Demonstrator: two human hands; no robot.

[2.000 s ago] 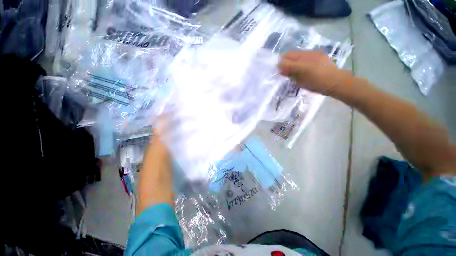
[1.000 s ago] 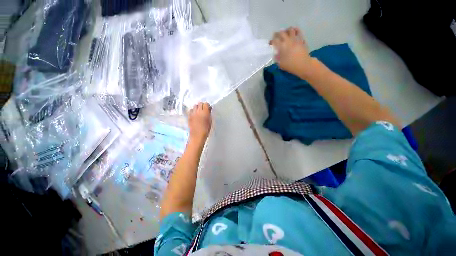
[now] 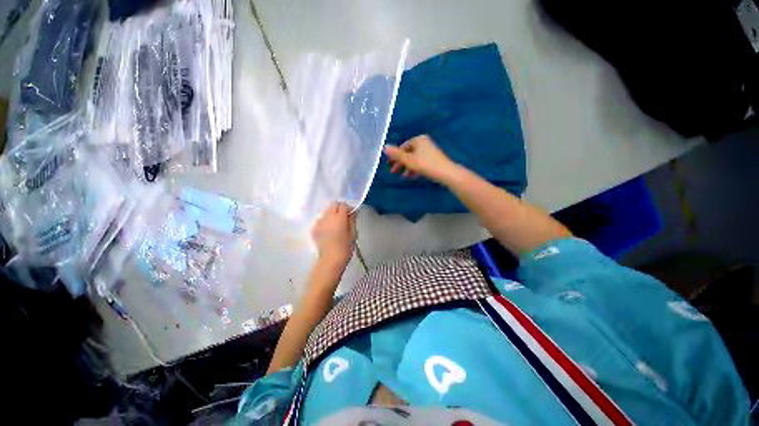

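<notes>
A frosted clear polybag [image 3: 320, 125] lies on the white table, its white-edged mouth facing right. Its right part overlaps the left side of a folded teal garment [image 3: 466, 125], which shows dimly through it. My left hand [image 3: 334, 233] pinches the near corner of the bag's mouth. My right hand [image 3: 419, 158] is at the middle of the mouth edge, over the teal garment, fingertips curled at the edge. Whether the right fingers grip the bag is hard to tell.
A stack of printed polybags [image 3: 158, 91] lies at the far left, with crumpled clear bags [image 3: 50, 200] nearer. A small black loop [image 3: 151, 172] lies beside the stack. Black garments [image 3: 649, 66] are at the far right. A blue bin [image 3: 624, 220] stands below the table edge.
The bag has moved from left of the garment to partly over it. My right hand has left the bag's far corner and come nearer along its edge. The view has shifted right.
</notes>
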